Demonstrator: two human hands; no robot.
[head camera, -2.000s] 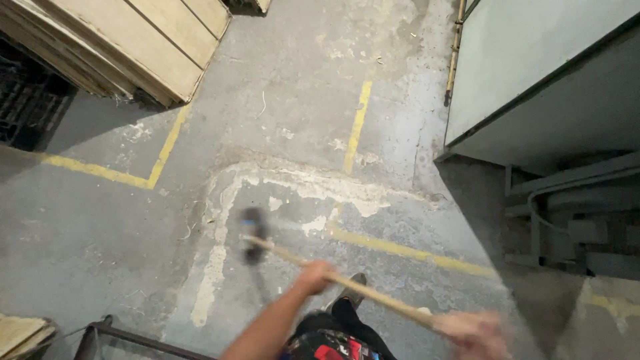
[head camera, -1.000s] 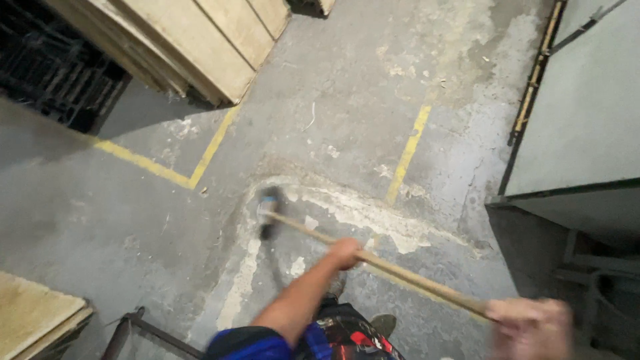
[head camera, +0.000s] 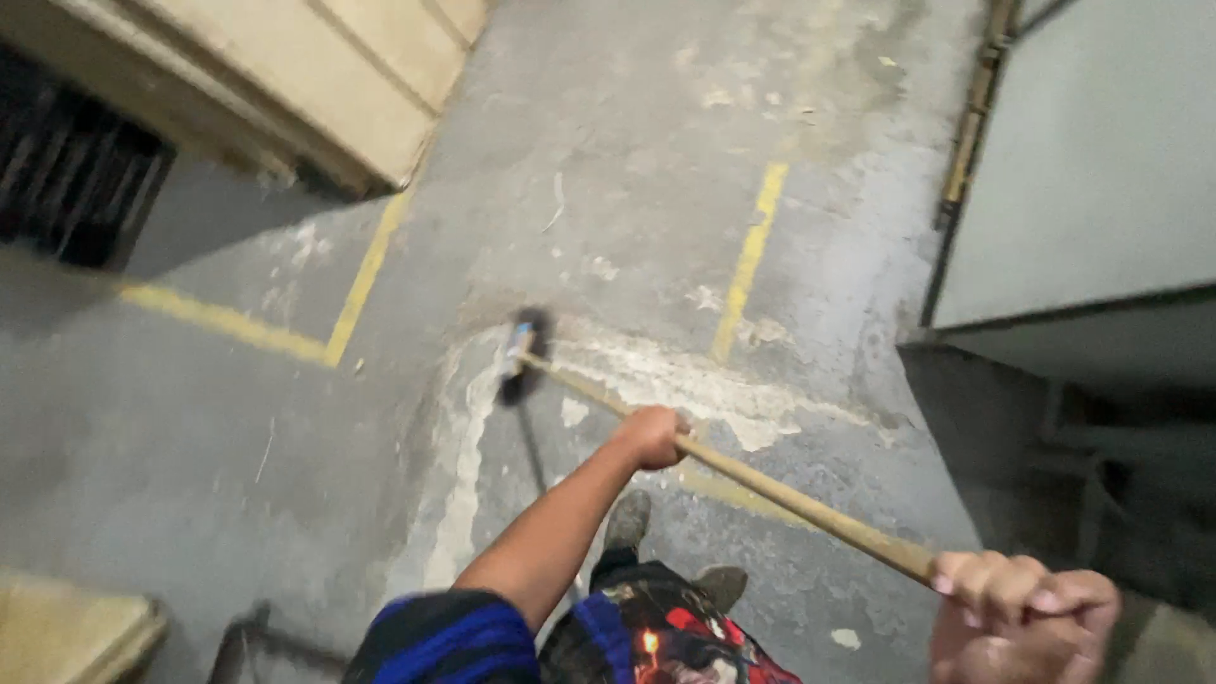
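A long wooden broom handle (head camera: 793, 499) runs from lower right to a dark broom head (head camera: 525, 356) on or just above the worn concrete floor, left of centre; the head is blurred. Around the middle of the handle my left hand (head camera: 654, 437) is closed, with the arm stretched forward. My right hand (head camera: 1026, 613) grips the handle's near end at the lower right. Pale, flaking patches (head camera: 684, 380) of the floor lie beside the broom head.
Cream panels (head camera: 380, 76) stand at upper left beside a dark slatted object (head camera: 71, 166). Yellow floor lines (head camera: 750, 261) cross the concrete. A large pale cabinet-like box (head camera: 1092, 180) stands right. At lower left are a pale board (head camera: 71, 627) and a dark metal frame (head camera: 285, 651).
Both hands have stayed on the broom handle. The view has shifted, and the broom head is still near the corner of the pale, flaking patch.
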